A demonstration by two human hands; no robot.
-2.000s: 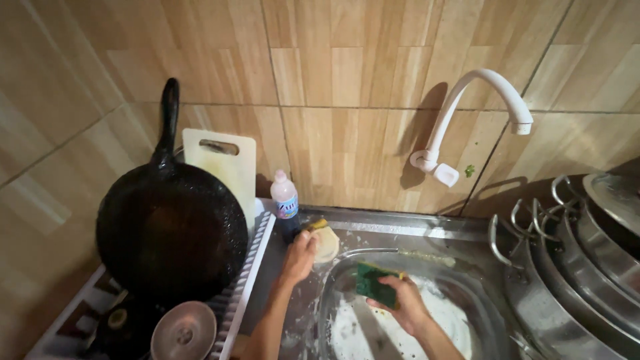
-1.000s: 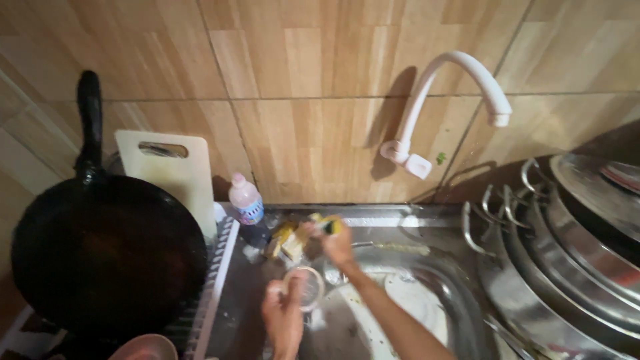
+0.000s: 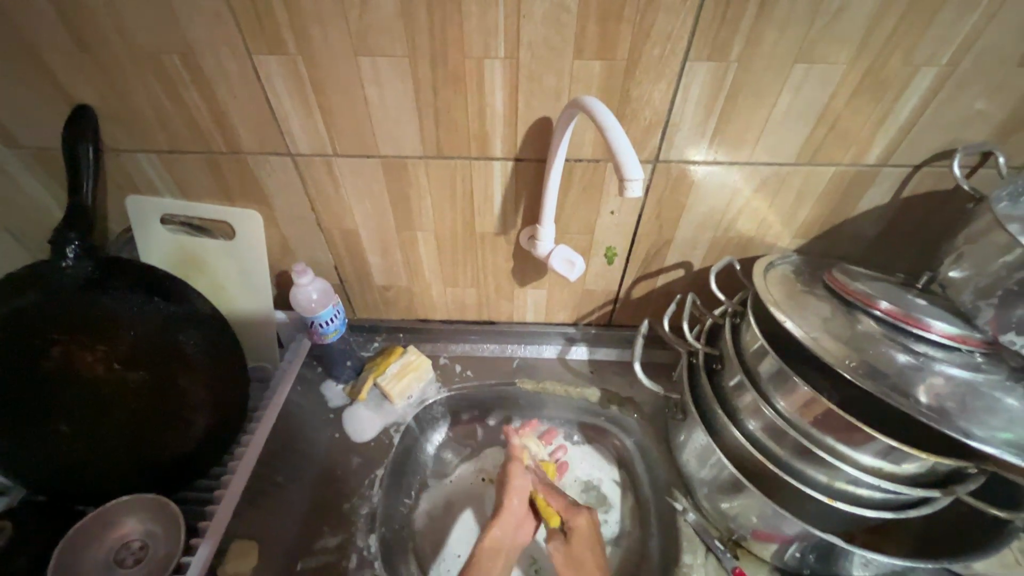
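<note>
My right hand [image 3: 572, 524] holds a yellow sponge [image 3: 546, 504] over the metal sink basin [image 3: 392, 480]. Against it, palm up with the fingers spread, is my left hand [image 3: 516, 488]; something pale, perhaps foam or a small item, lies on its palm, and I cannot tell which. White suds and a pale, plate-like surface show in the basin [image 3: 456, 500] below. At the basin's back left corner a pale yellow block [image 3: 406, 376], likely soap, rests against a yellow sponge or cloth [image 3: 374, 373], with foam around them.
A white faucet [image 3: 592, 112] arches from the tiled wall. Nested metal pots [image 3: 720, 432] with lids stand right, a knife [image 3: 708, 536] beside them. On the left are a detergent bottle [image 3: 320, 312], a white cutting board [image 3: 208, 272], a black pan [image 3: 112, 376], a small bowl [image 3: 120, 536] and a dish rack [image 3: 256, 448].
My hands have come together over the basin; a second ago they were near its left edge, the left at a round, clear-looking item. That item is no longer seen in my left hand.
</note>
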